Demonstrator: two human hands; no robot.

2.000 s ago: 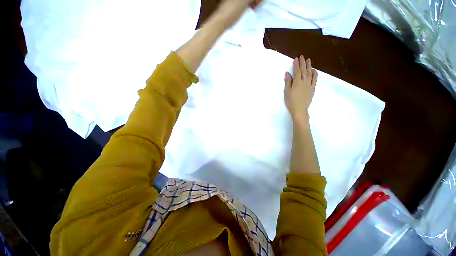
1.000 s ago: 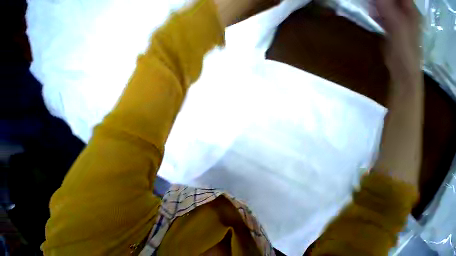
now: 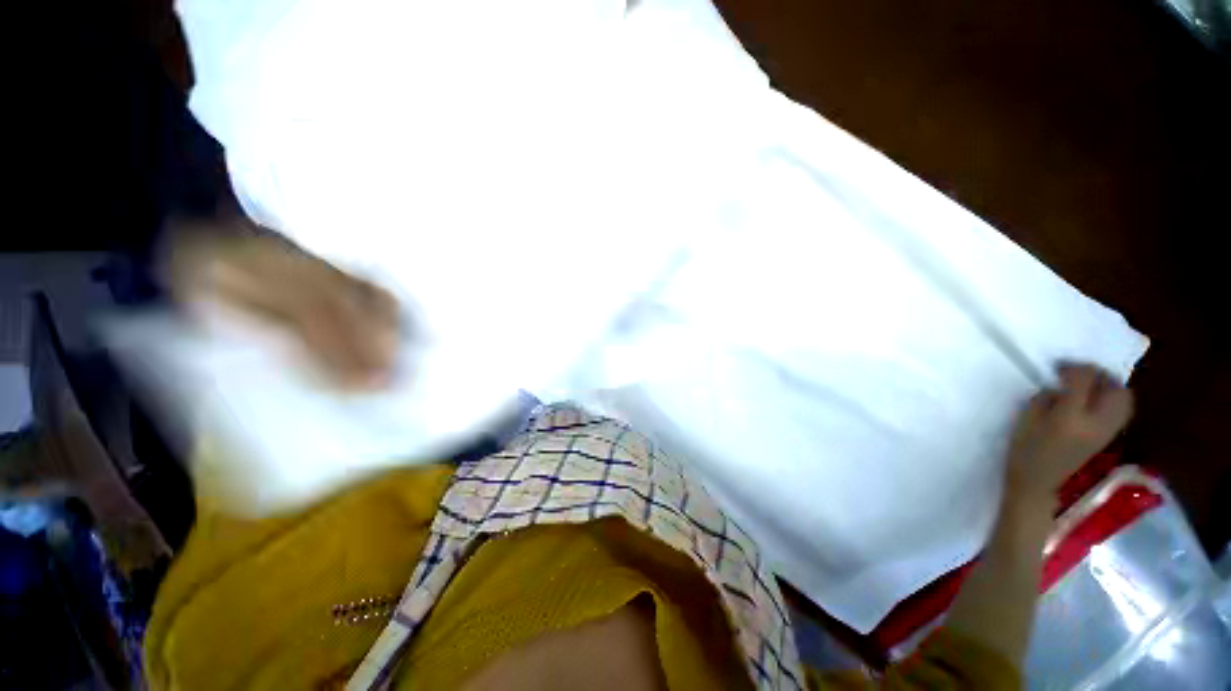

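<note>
A large white garment (image 3: 864, 311) lies spread in front of me, with overexposed white cloth (image 3: 459, 162) joining it at the upper left. My left hand (image 3: 290, 311) is blurred at the left, over a loose part of the white cloth, and seems to grip it; the exact hold is unclear. My right hand (image 3: 1073, 412) is at the garment's lower right corner with its fingers curled on the edge.
The glossy dark brown table (image 3: 932, 68) shows at the upper right. A stack of empty poly bags (image 3: 1134, 581) with a red band lies at the lower right. Shiny plastic (image 3: 1206, 16) shows at the top right corner. Cluttered items (image 3: 68, 540) are at the lower left.
My left hand has come from the top down to the left side with white cloth. My right hand has moved from the upper right down to the garment's right corner. The bag stack shows again.
</note>
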